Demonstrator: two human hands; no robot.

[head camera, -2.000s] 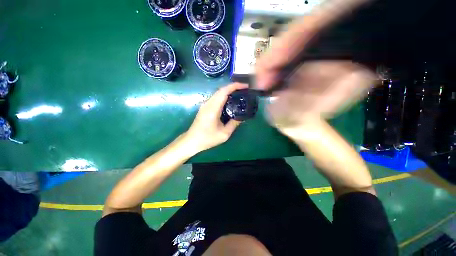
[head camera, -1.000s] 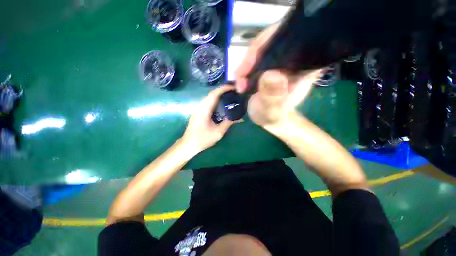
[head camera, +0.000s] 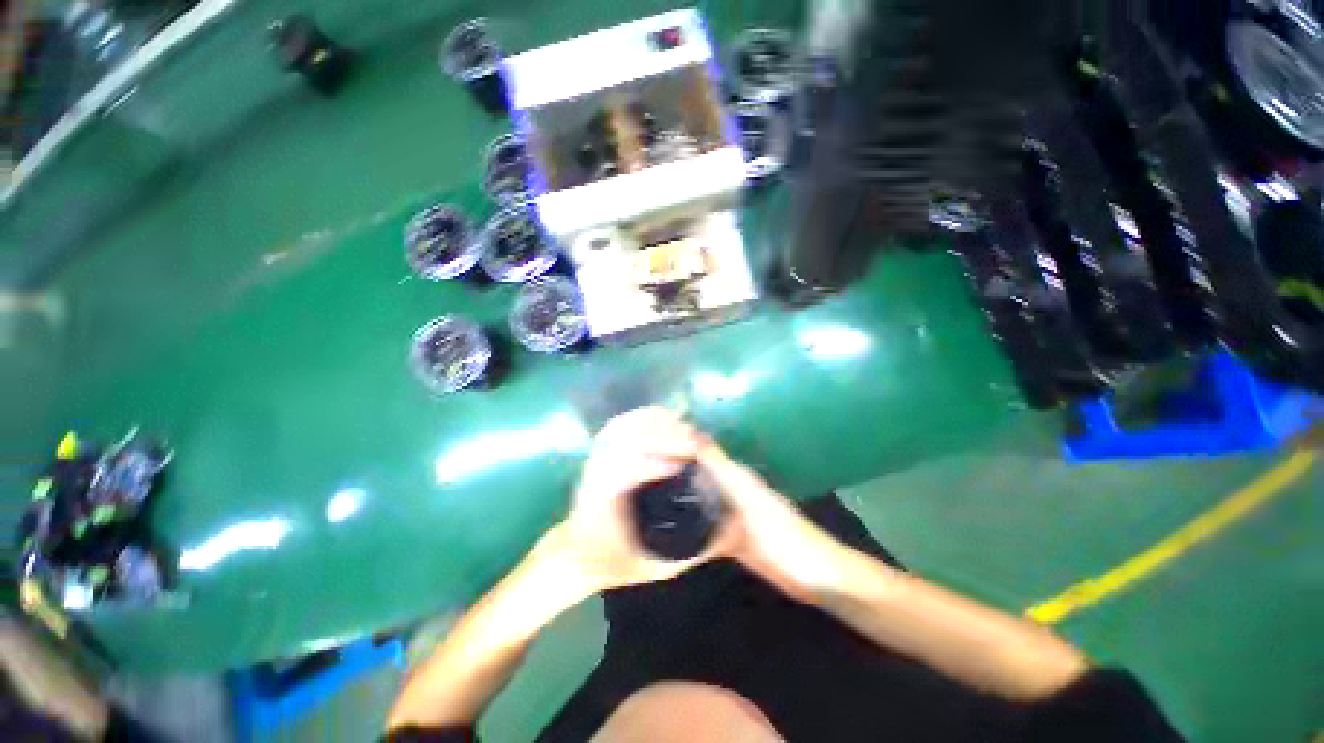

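A black cylindrical unit (head camera: 677, 514) is held upright between both hands at the bench's front edge, its dark end facing up. My left hand (head camera: 616, 501) is wrapped around its left side. My right hand (head camera: 744, 508) is on its right side, fingers touching it. Both hands are bare and somewhat blurred. The black power screwdriver (head camera: 835, 182) hangs at the upper right, blurred, with no hand on it. The white screw feeder (head camera: 632, 196) with blue sides stands beyond the hands.
Several silver-ringed cylindrical units (head camera: 452, 353) stand left of the feeder, others behind its right side. Wired subassemblies (head camera: 95, 523) lie at far left, near another person's arm (head camera: 51, 675). Stacked black trays (head camera: 1075, 276) stand right above a blue stool (head camera: 1191, 414). One dark unit (head camera: 309, 55) stands upper left.
My right hand has let go of the screwdriver and moved onto the unit. The unit is now nearer my body. The view has shifted, showing the whole feeder and more of the bench.
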